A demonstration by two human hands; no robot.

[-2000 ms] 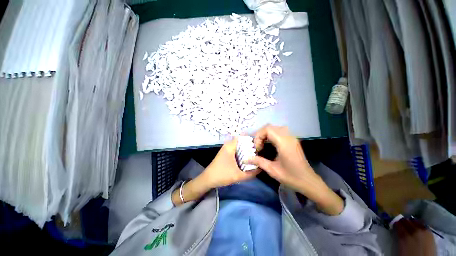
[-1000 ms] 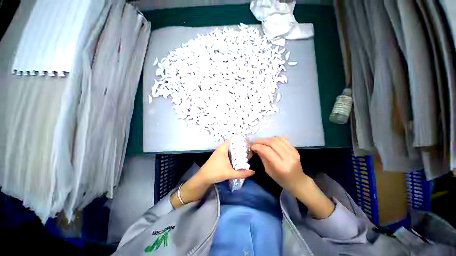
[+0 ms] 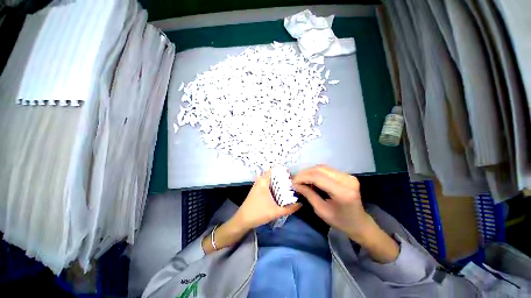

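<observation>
My left hand (image 3: 256, 202) holds a compact white strip bundle (image 3: 283, 185) at the front edge of the board, its stepped edge with dark gaps facing up. My right hand (image 3: 333, 194) is at the bundle's right side, thumb and fingertips pinched together close to it. Whether a small piece is between those fingertips cannot be seen. Small white tabs (image 3: 256, 105) lie in a loose heap on the light-grey board (image 3: 343, 134), just beyond the bundle.
A glue bottle (image 3: 392, 127) stands right of the board on the green mat (image 3: 375, 75). A crumpled white wad (image 3: 314, 35) lies at the board's upper right. Tall sheet stacks flank the board left (image 3: 125, 110) and right (image 3: 454, 99). Blue crates (image 3: 428, 209) are below.
The right fingers have moved from across the bundle to its right side. The bundle has turned more upright in my left hand. The camera view has shifted slightly.
</observation>
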